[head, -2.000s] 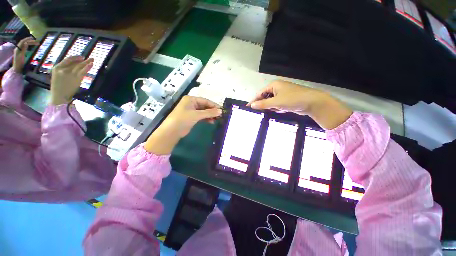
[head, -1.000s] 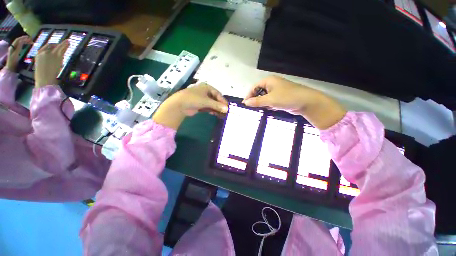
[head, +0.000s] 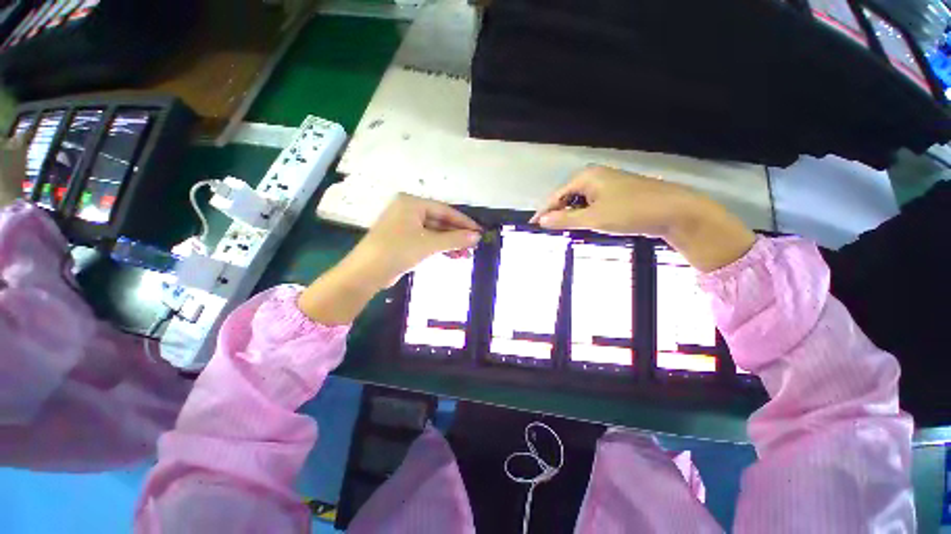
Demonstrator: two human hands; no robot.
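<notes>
A black phone tray (head: 558,369) lies on the green bench in front of me with several lit smartphones (head: 528,297) side by side, screens white with a red strip low down. My left hand (head: 422,238) is at the top edge between the two leftmost phones, thumb and index finger pinching a tiny dark and yellow-green test plug (head: 487,237). My right hand (head: 600,201) is at the top edge of the second phone, fingers curled around a small dark item (head: 576,199). Whether either item is plugged in cannot be told.
A white power strip (head: 255,224) with plugs stands at the left. A neighbouring worker's pink sleeve (head: 52,313) and tray of phones (head: 156,156) are further left. A tall black tray stack (head: 667,83) stands behind on a pale board (head: 417,136). A looped white cord (head: 535,459) hangs below.
The view has shifted so the tray's leftmost phone shows further left. Both hands have moved from the leftmost phone to the top of the second phone.
</notes>
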